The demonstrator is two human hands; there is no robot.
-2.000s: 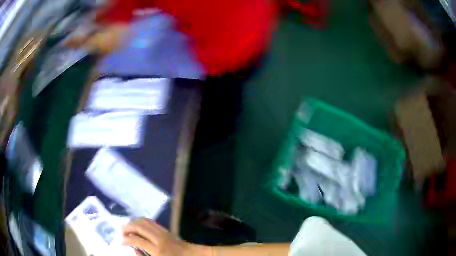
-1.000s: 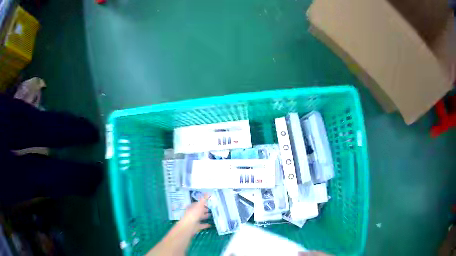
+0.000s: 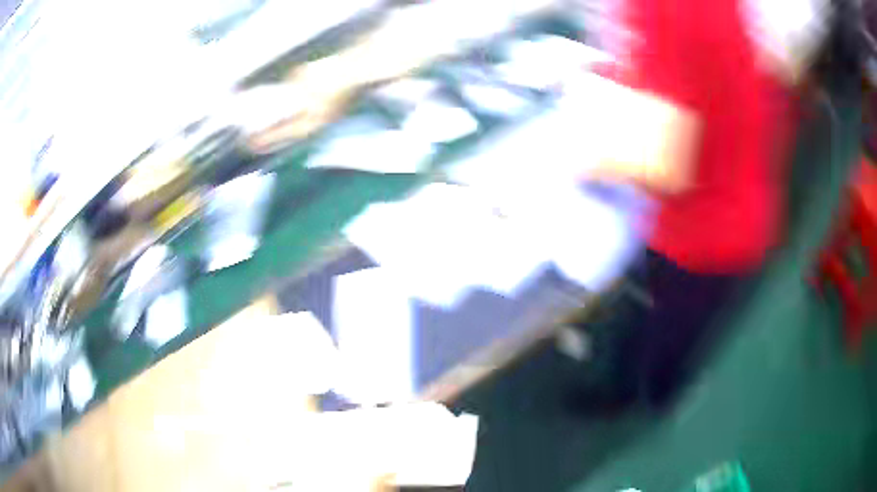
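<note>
The view is strongly blurred and overexposed. A white box or tray (image 3: 413, 447) lies at the bottom centre, at the near end of the bench. Another white pack (image 3: 373, 332) stands out just beyond it on the dark mat (image 3: 471, 336). More white packs (image 3: 481, 235) lie in a blurred row further along the mat; boxes and trays cannot be told apart. Neither of my hands can be made out. A small tan patch at the bottom edge is too blurred to name.
The brown bench top (image 3: 106, 437) is at lower left. The green conveyor (image 3: 255, 259) carries blurred white packs. A person in red (image 3: 716, 144) is by the bench at upper right. A corner of the green crate (image 3: 721, 479) shows at the bottom right edge, on the green floor.
The view has swung from the crate to the bench and conveyor. The crate has dropped to the bottom right edge. My hands, seen at the crate before, are no longer discernible.
</note>
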